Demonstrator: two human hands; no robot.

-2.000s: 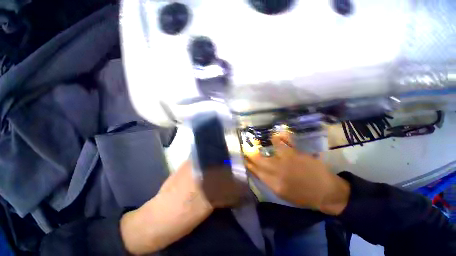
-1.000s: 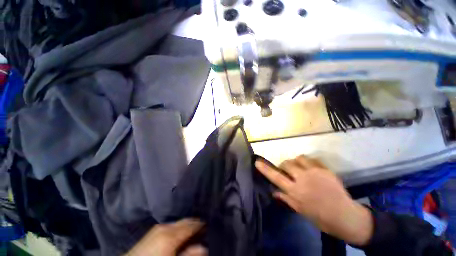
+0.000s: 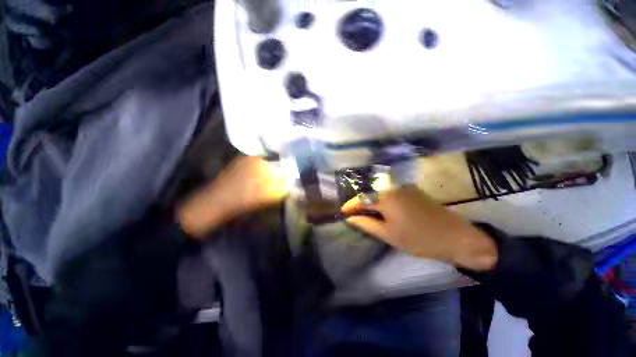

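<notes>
The dark grey garment (image 3: 349, 254) runs under and in front of the white sewing machine head (image 3: 418, 77). My right hand (image 3: 411, 223) is right of the needle area, its fingertips pinching the garment's edge close to the presser foot (image 3: 362, 183). My left hand (image 3: 240, 192) is blurred, left of the needle area on the garment; its fingertips are washed out by the lamp light and partly hidden by the machine head, so its grip cannot be made out. The shiny guard at the head's left end hides part of the fabric.
Thin black strips (image 3: 498, 171) lie bunched under the machine arm, with a dark scissors-like tool (image 3: 575, 181) to their right. More grey fabric (image 3: 118, 160) is heaped at the left. A blue basket (image 3: 621, 268) shows at the lower right edge.
Both hands have moved up to the needle area, bringing the garment's edge from the table front to the machine. The machine head appears larger and closer than one second ago.
</notes>
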